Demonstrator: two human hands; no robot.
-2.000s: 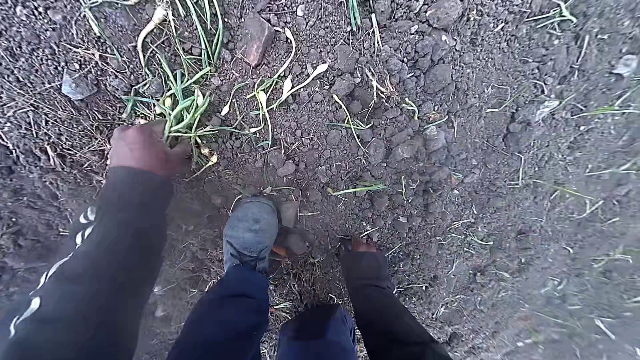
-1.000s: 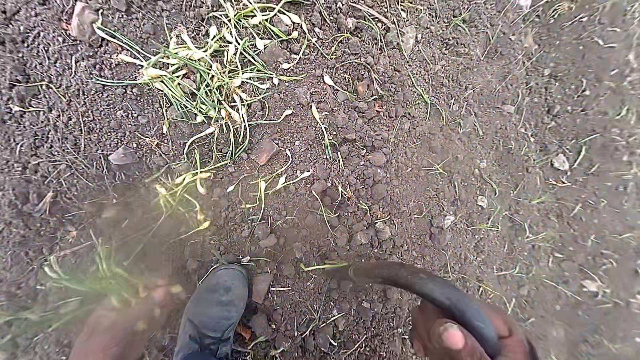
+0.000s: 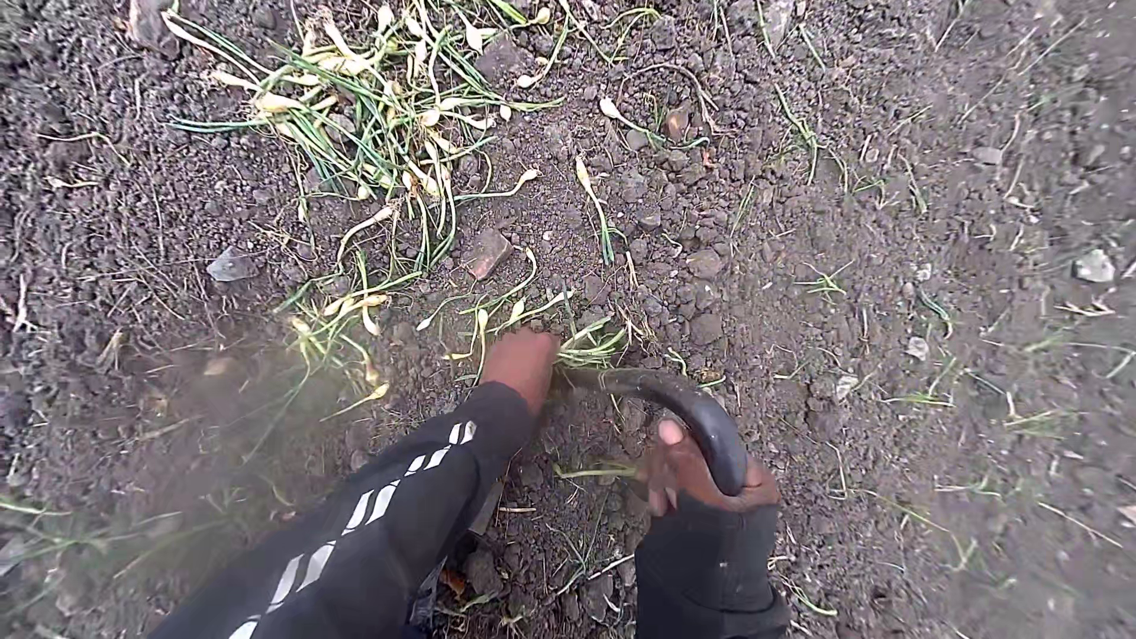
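Observation:
My right hand point(image 3: 701, 466) is closed around a dark curved handle point(image 3: 679, 395), whose far end reaches toward my left hand. My left hand point(image 3: 522, 362) is low over the soil, gripping a small bunch of green shoots point(image 3: 590, 346) that stick out to its right. The handle's tip lies close beside those fingers, partly hidden. Beyond the hands, a loose heap of small bulb plants with green leaves point(image 3: 382, 115) lies on the ground. A smaller group of bulb plants point(image 3: 346, 324) is left of my left hand, and one plant point(image 3: 595, 209) lies apart above it.
Dry, crumbly soil surrounds the hands. A reddish stone point(image 3: 486, 253) sits between the heap and my left hand, and a grey stone point(image 3: 232, 264) lies farther left. A pale stone point(image 3: 1094, 266) is at the right. Part of a shoe shows below my left sleeve.
My left hand has moved right, from the lower left to beside the curved handle. My right hand still holds the handle, which was not visible two seconds ago.

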